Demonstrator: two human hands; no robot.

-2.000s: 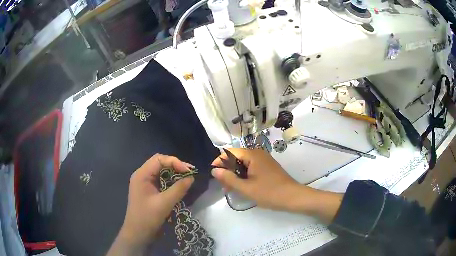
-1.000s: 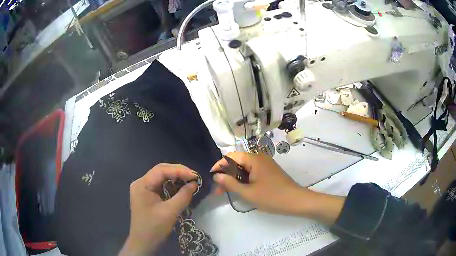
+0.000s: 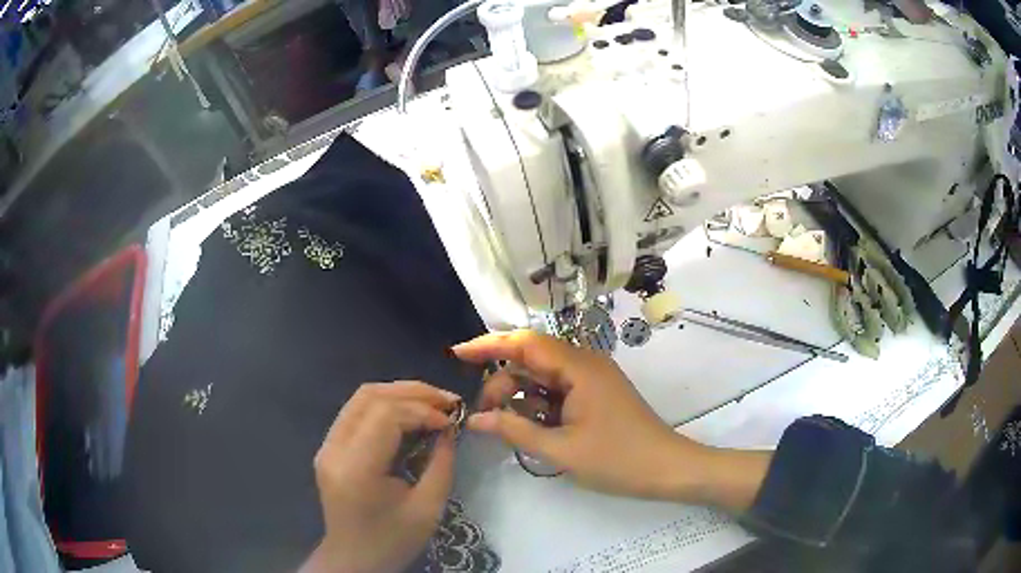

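The black embroidered fabric panel [image 3: 302, 347] lies on the white table left of the needle, with pale gold flower sprays. My left hand [image 3: 386, 470] pinches its scalloped embroidered border [image 3: 465, 543] between thumb and fingers; part of the border hangs below the hand. My right hand [image 3: 560, 414] is close beside it, thumb near the pinched edge and index finger stretched out over the cloth. The thread snips [image 3: 540, 403] show as a dark piece within my right palm, mostly hidden by the fingers.
The sewing machine head [image 3: 537, 190] stands just beyond my hands. Tweezers [image 3: 761, 334], an orange-handled tool [image 3: 808, 266] and a grey-green cloth bundle [image 3: 876, 308] lie right of the needle. A red-rimmed tray [image 3: 137, 302] is at the left.
My left hand has moved right with the border. My right index finger has extended, and the snips' blades, earlier pointing out of the hand, are now tucked into the palm.
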